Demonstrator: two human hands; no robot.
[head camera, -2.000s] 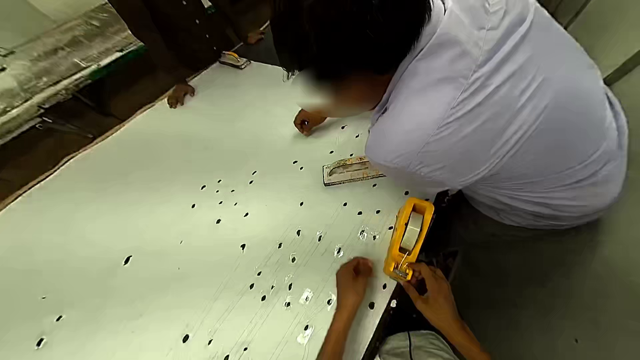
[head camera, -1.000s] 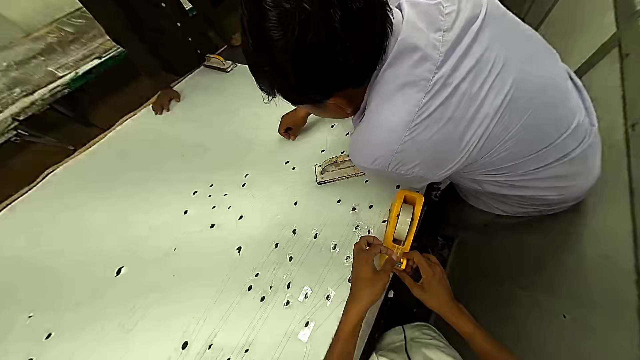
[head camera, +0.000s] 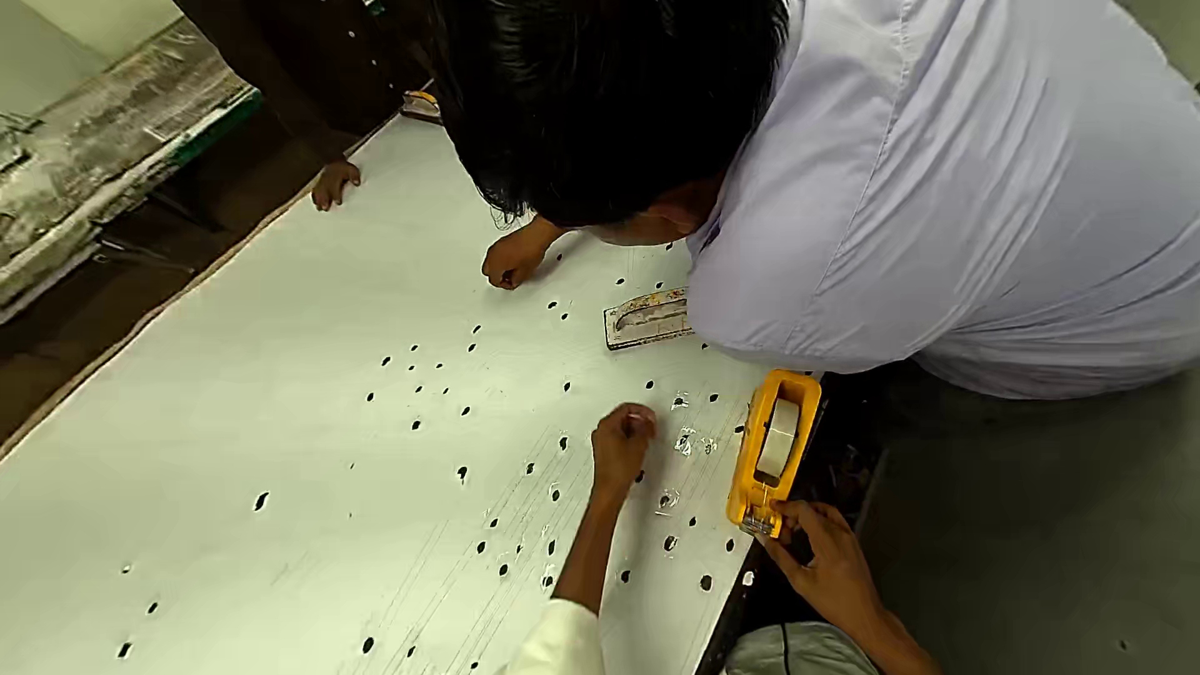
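Note:
A yellow tape dispenser (head camera: 747, 469) with a roll of clear tape (head camera: 779, 439) lies along the right edge of a white sheet (head camera: 309, 375) with many small dark holes. The fingers of my right hand (head camera: 825, 562) are on the cutter end of the dispenser. Over the sheet, left of the dispenser, my left hand (head camera: 622, 445) is closed, with what looks like a bit of clear tape at its fingertips. Small shiny tape pieces (head camera: 667, 500) cover some holes nearby. A flat block with a handle slot (head camera: 647, 319) rests farther up the sheet, partly behind a co-worker's arm.
A co-worker in a pale shirt (head camera: 937, 187) leans over the sheet from the right, one hand (head camera: 517, 255) on it. Another person's hand (head camera: 335, 185) rests at the far left edge. A second block (head camera: 421, 105) lies at the far end. A worn bench (head camera: 112, 141) stands at upper left.
My left hand has moved from the dispenser's cutter end leftward and out over the holed sheet. My right hand remains at the dispenser.

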